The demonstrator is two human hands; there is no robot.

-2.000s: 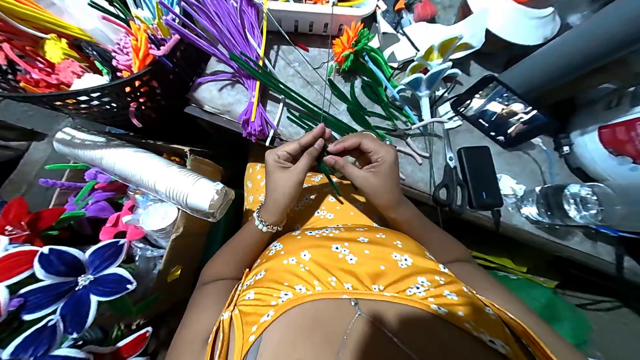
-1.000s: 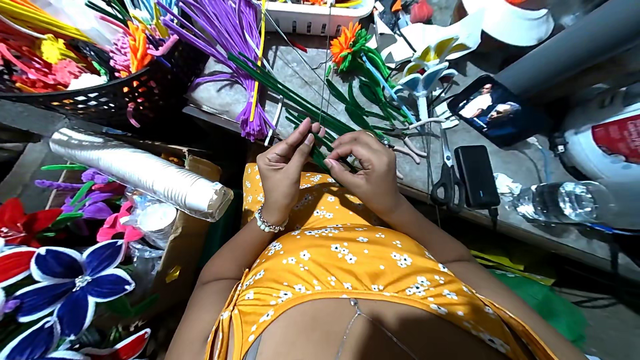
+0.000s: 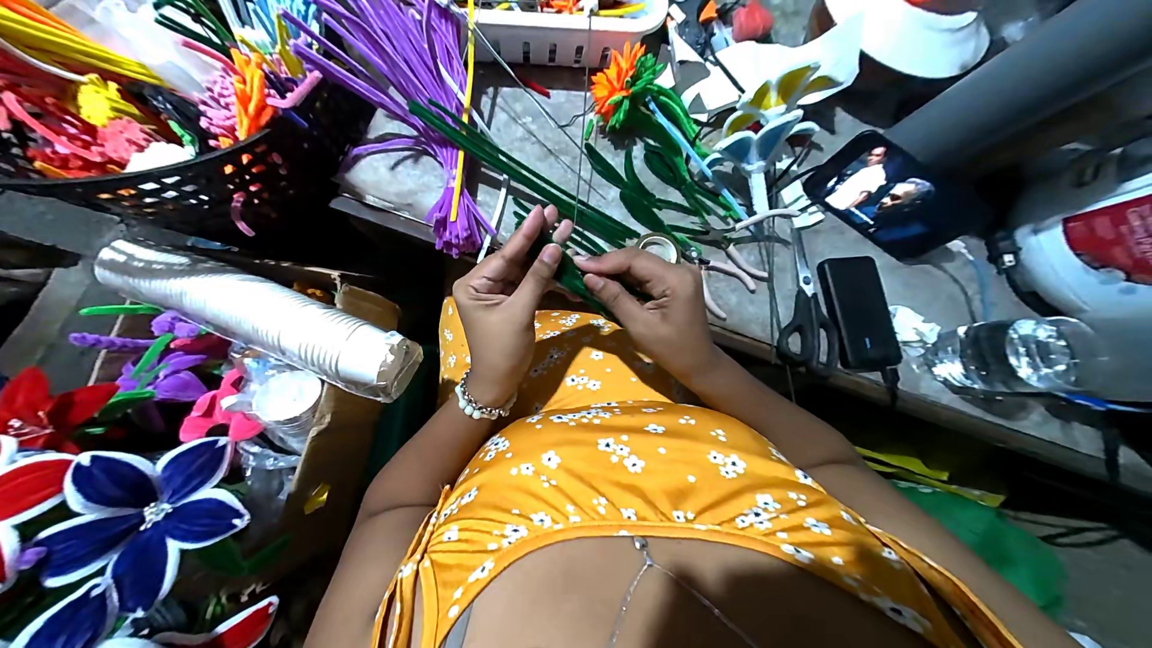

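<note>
Between my hands, above the lap of a yellow floral dress, is a small dark green piece (image 3: 576, 277), perhaps pipe cleaner; its shape is partly hidden by the fingers. My left hand (image 3: 508, 292) pinches it on the left side, with fingers raised and a beaded bracelet at the wrist. From the right, thumb and index finger of my right hand (image 3: 652, 301) close on the same piece. Thin upright wires rise just beyond the fingertips. Long green pipe cleaners (image 3: 531, 175) lie behind the hands, close to a roll of tape (image 3: 659, 247).
Purple pipe cleaners (image 3: 409, 99) and an orange flower (image 3: 616, 83) lie at the back. Right are pliers (image 3: 742, 270), scissors (image 3: 805, 315), a power bank (image 3: 859, 310), a phone (image 3: 886, 193) and a plastic bottle (image 3: 1008, 354). Left are a black basket (image 3: 207, 180), stacked cups (image 3: 243, 310) and fuzzy flowers (image 3: 139, 522).
My left hand's fingers, bent two seconds ago, are now straighter and more upright. My right hand has shifted slightly around the green piece.
</note>
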